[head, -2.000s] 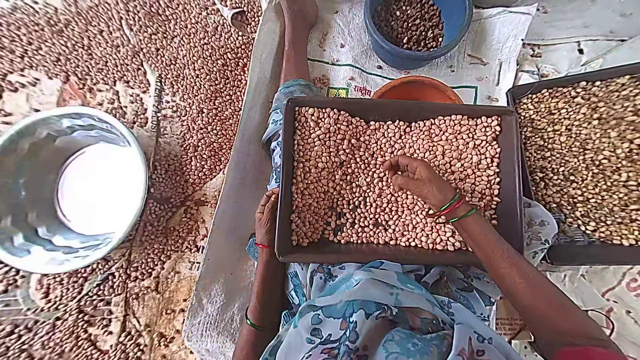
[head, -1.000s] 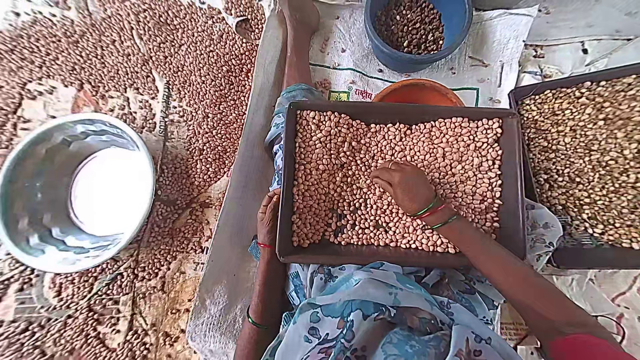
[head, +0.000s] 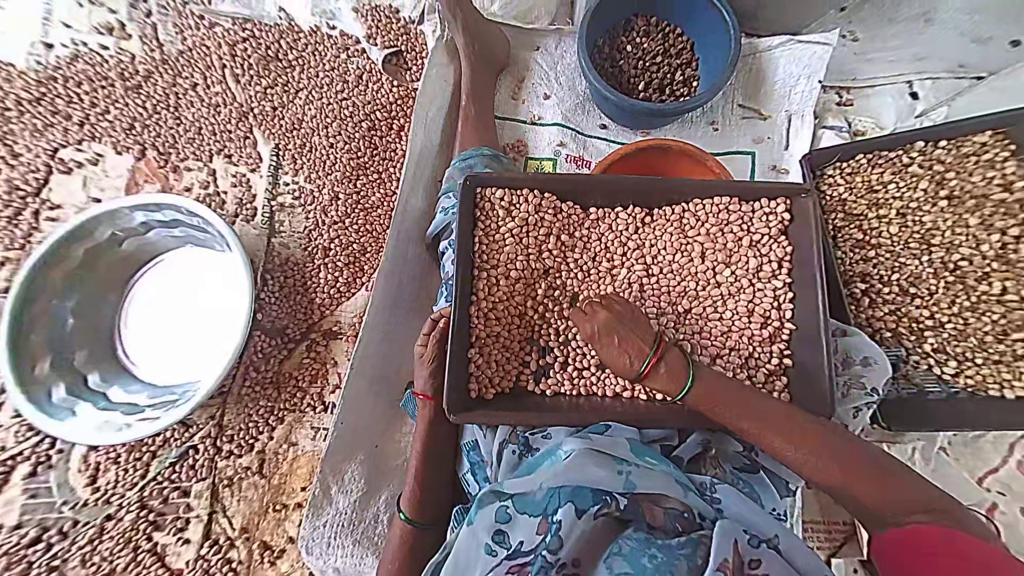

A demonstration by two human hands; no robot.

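Note:
A dark rectangular tray [head: 640, 413] rests on my lap, filled with a layer of pinkish-tan nuts or beans [head: 688, 272]. My right hand [head: 618, 336] is in the tray, left of its middle, its curled fingertips down among the kernels; whether they pinch one is hidden. Just left of these fingers the layer is thinner and the dark tray bottom shows through. My left hand [head: 432, 342] holds the tray's left edge, with the fingers bent against its outer side.
An orange bowl [head: 662, 158] sits partly behind the tray's far edge, with a blue tub [head: 596, 80] of darker kernels beyond. A second tray [head: 944, 414] of yellowish-brown kernels stands at right. At left, a shiny metal basin [head: 56, 320] stands among kernels spread over sheets.
My right hand has moved toward me and slightly left across the kernels, and its fingers are lower than two seconds ago. My left hand has stayed at the tray's left edge.

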